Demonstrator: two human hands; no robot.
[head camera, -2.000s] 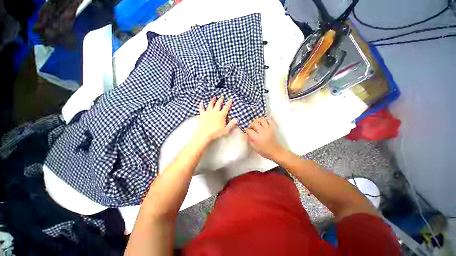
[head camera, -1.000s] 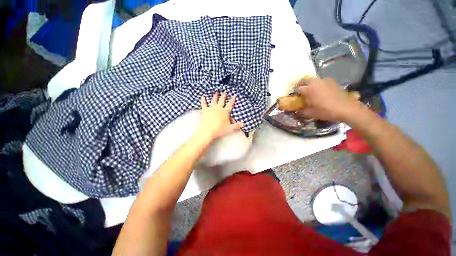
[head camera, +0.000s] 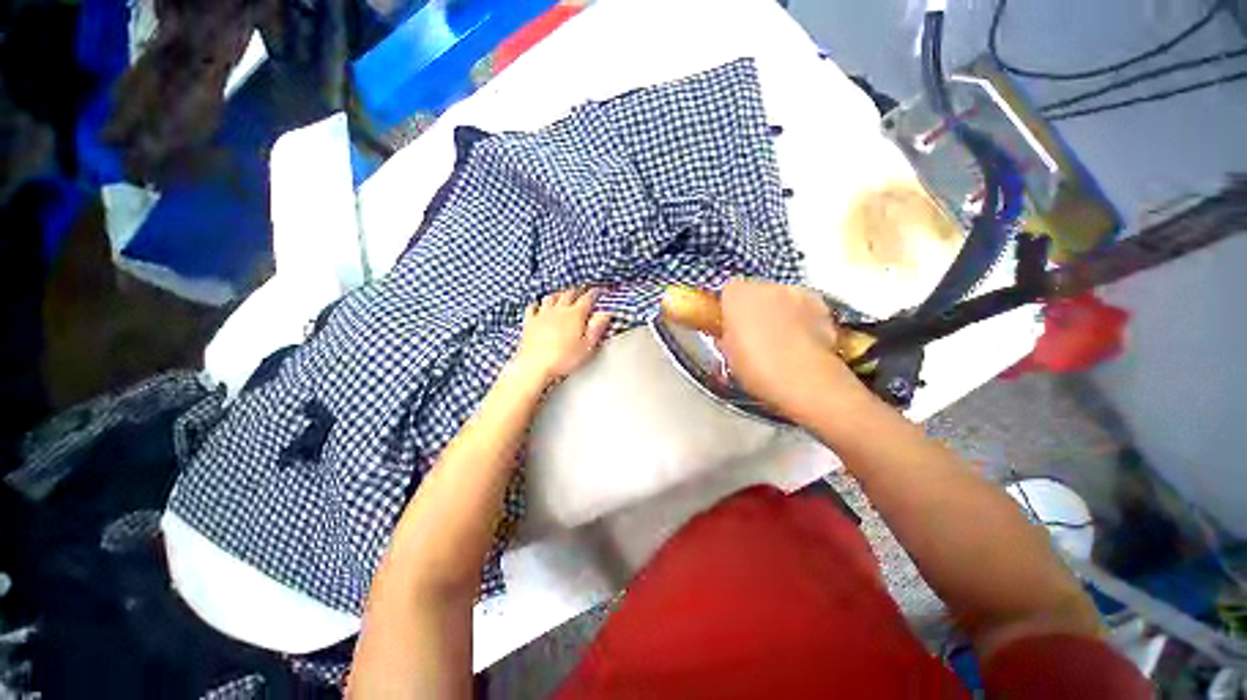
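Observation:
The black-and-white checked garment piece (head camera: 465, 274) lies crumpled across the white padded board (head camera: 410, 226), with small dark tabs along its right edge. My left hand (head camera: 558, 332) lies on the cloth near its lower edge, fingers spread. My right hand (head camera: 780, 342) is closed round the orange-yellow handle of the steam iron (head camera: 704, 358). The iron's tip is at the lower right edge of the cloth, over the cream pad (head camera: 615, 424). The soleplate's contact is mostly hidden by the hand and the iron body.
The metal iron rest (head camera: 1005, 144) is at the upper right, with a scorched tan patch (head camera: 896, 226) beside it. A black hose (head camera: 978, 294) trails right from the iron. A narrow white arm (head camera: 317, 205) crosses the board's left. A dark garment heap (head camera: 96, 547) lies left.
My right hand took hold of the iron from its rest and has moved it left onto the cloth's lower edge. My left hand has shifted slightly left along the cloth, away from the iron.

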